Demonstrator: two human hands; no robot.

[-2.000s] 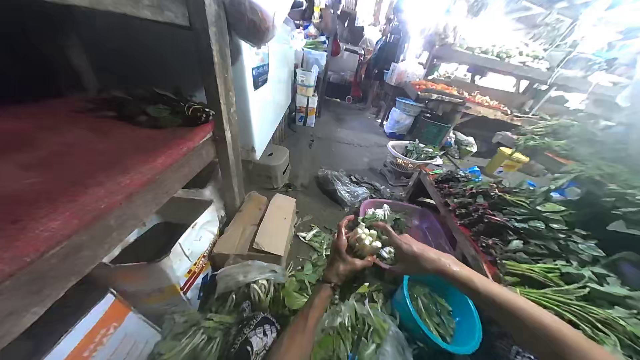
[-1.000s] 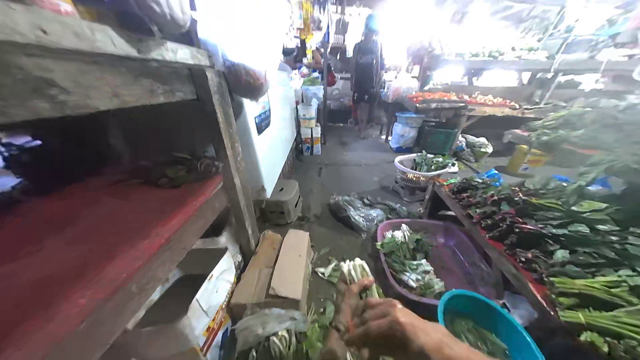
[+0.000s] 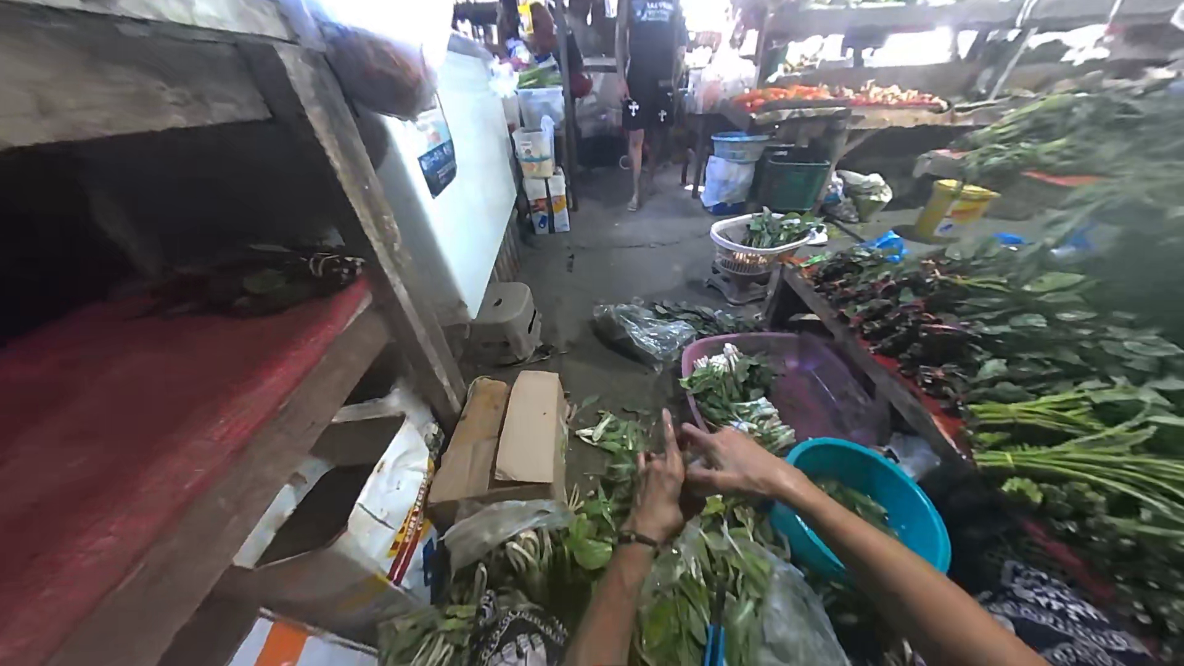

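My left hand [image 3: 659, 490] is raised with its index finger pointing up, above loose leafy greens. Close against it, my right hand [image 3: 735, 462] has its fingers bent toward the left fingers; whether something small lies between them cannot be told. Just beyond, a purple plastic basin [image 3: 828, 384] holds bundled greens with white stems [image 3: 763, 421]. Beside my right forearm stands a turquoise basin [image 3: 925, 527] with some greens inside. Leafy greens in clear plastic [image 3: 703, 592] lie below my hands.
A closed cardboard box [image 3: 532, 430] stands left, near a plastic stool [image 3: 505, 324] and a red-topped wooden shelf [image 3: 185, 407]. Vegetables [image 3: 1045, 333] cover the right-hand stand. A white basket [image 3: 740, 248] and a plastic bag [image 3: 643, 331] are ahead. A person [image 3: 650, 92] stands in the aisle.
The white-stemmed bunch seen in my hands earlier no longer shows there. Both hands have changed pose, the left index finger now extended. The view has shifted.
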